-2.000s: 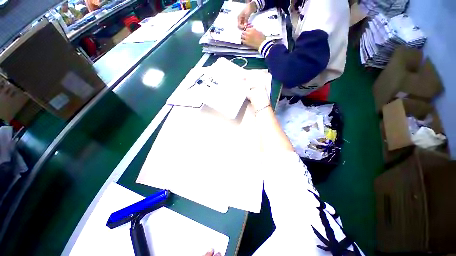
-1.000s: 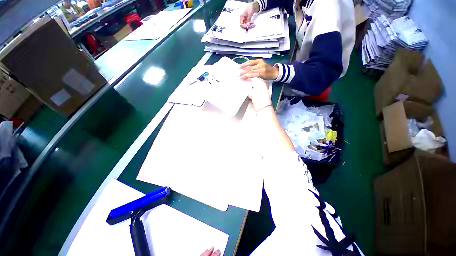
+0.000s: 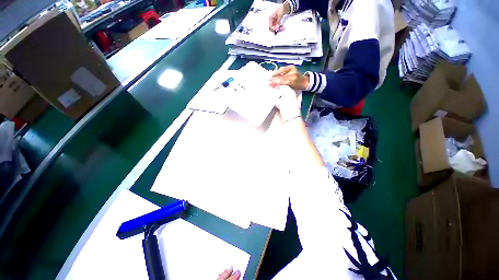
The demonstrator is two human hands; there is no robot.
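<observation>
A white panel (image 3: 249, 98) with small circuit parts lies tilted over other white sheets at the upper middle. My right hand (image 3: 286, 103) is at its right edge and appears to hold it; the fingers are washed out by glare. Another person's hand touches the same edge beside mine. My left hand (image 3: 228, 274) shows only as fingertips at the bottom edge, over a white sheet; its grip cannot be told. A blue roller (image 3: 152, 219) with a black handle lies on the white sheets at the lower left.
A large white work sheet (image 3: 219, 164) covers the green bench (image 3: 213, 221). A person in a navy and white jacket (image 3: 355, 65) sits beyond, by a stack of panels (image 3: 273, 33). A bin of scraps (image 3: 340, 145) and cardboard boxes (image 3: 432, 219) are at right. A carton (image 3: 60, 65) stands at left.
The other person's near hand has moved from the panel stack to the white panel's edge, beside my right hand. My right hand has stayed at the panel. The view has shifted slightly.
</observation>
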